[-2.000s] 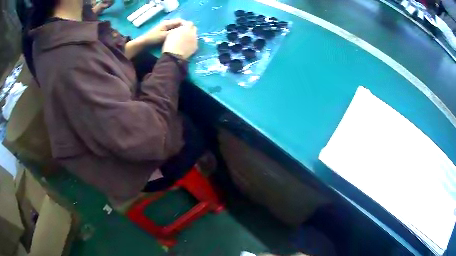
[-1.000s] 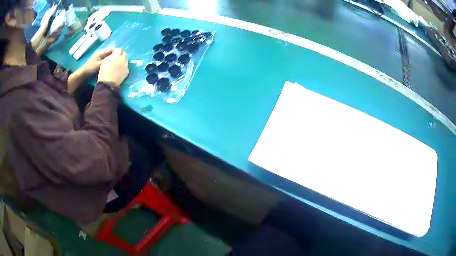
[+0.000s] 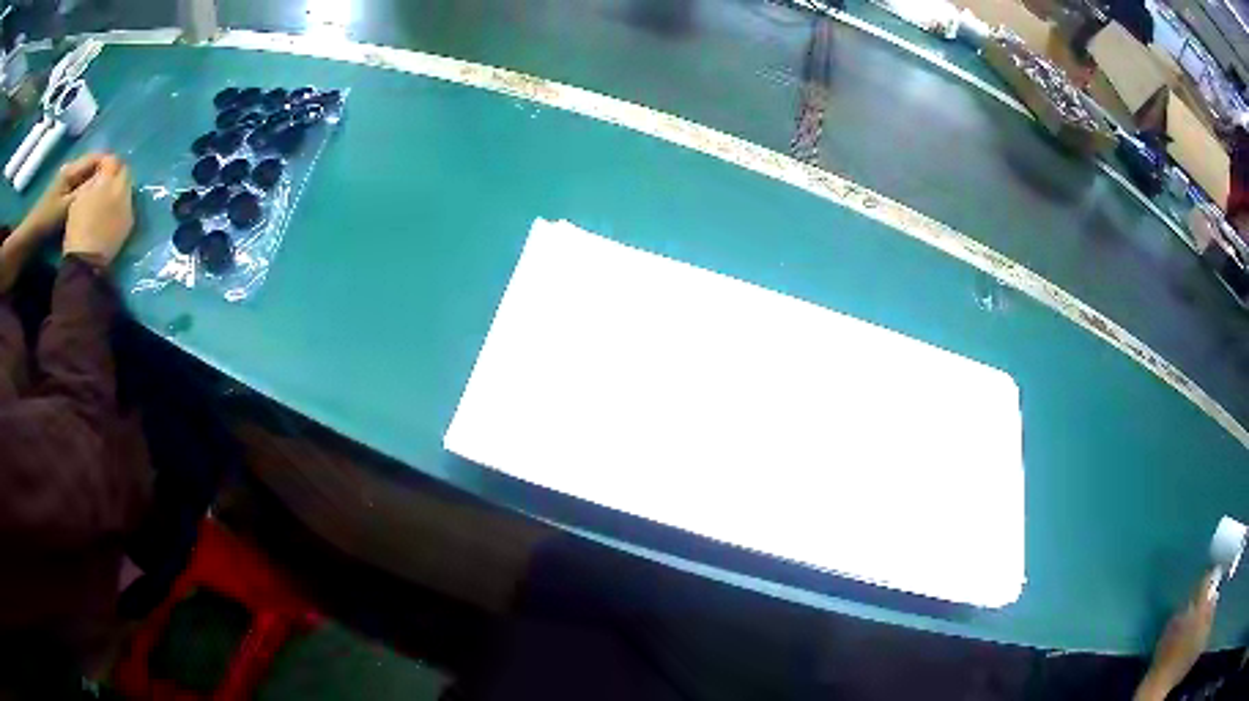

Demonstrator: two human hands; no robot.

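Observation:
A white round-headed part, perhaps a handheld fan, is cut by the right edge. My left hand, small and blurred at the lower right, has its fingers closed on the lower part of it. The arm enters from the bottom edge, so which hand it is stays uncertain. My right hand is not in view. A large flat white stack of sheets lies on the green bench, to the left of my hand. Its top is washed out to plain white.
A seated person's hands are at the far left, beside black round parts on clear plastic and white parts. A red stool stands below. The dark conveyor runs behind; cartons are at the upper right.
The view has turned right, so the sheets, black parts and neighbouring person have shifted left. A hand with a white part now shows at the lower right.

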